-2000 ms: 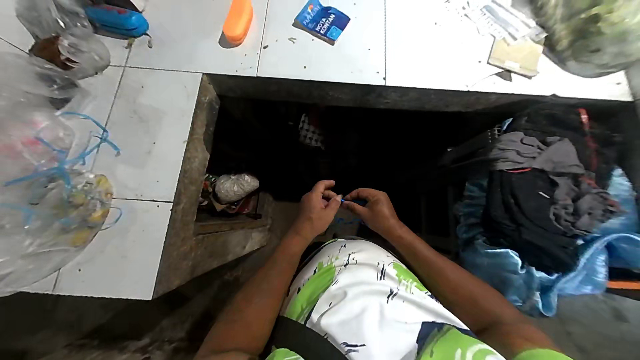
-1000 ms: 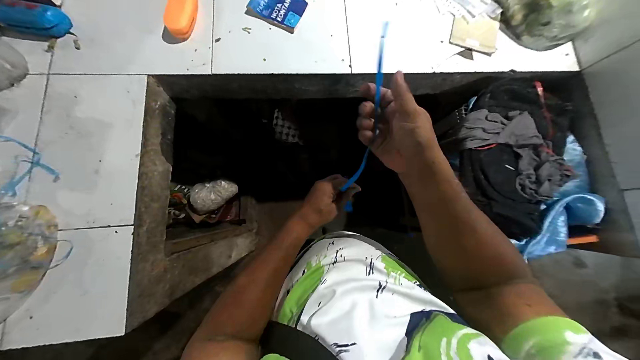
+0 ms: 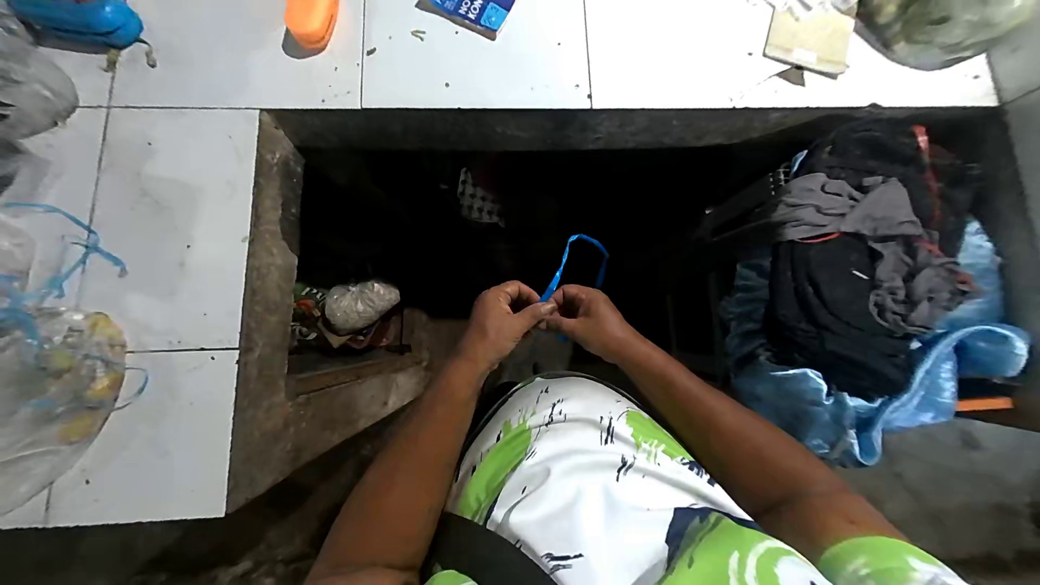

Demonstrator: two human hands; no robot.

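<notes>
My left hand [image 3: 505, 321] and my right hand [image 3: 591, 321] meet fingertip to fingertip in front of my shirt, above the dark gap below the tiled counter. Between them they pinch a blue plastic string [image 3: 564, 264], which rises from the fingers and bends over in a loop toward the right hand. A short bit of blue shows just under the fingers. Where the string's ends lie inside the grip is hidden.
White tiled counter [image 3: 171, 236] wraps the left and far sides, with clear plastic bags [image 3: 61, 406], a blue pouch [image 3: 77, 23], an orange case [image 3: 311, 20] and a blue packet [image 3: 479, 10]. Right, a black backpack [image 3: 845, 317] lies on blue plastic sheeting. Lower left, a wrapped bundle [image 3: 361, 305] sits on a ledge.
One second ago my right hand was raised, with the blue string stretched upward from my left hand. The right hand has come down beside the left, and the string now bends in a loop.
</notes>
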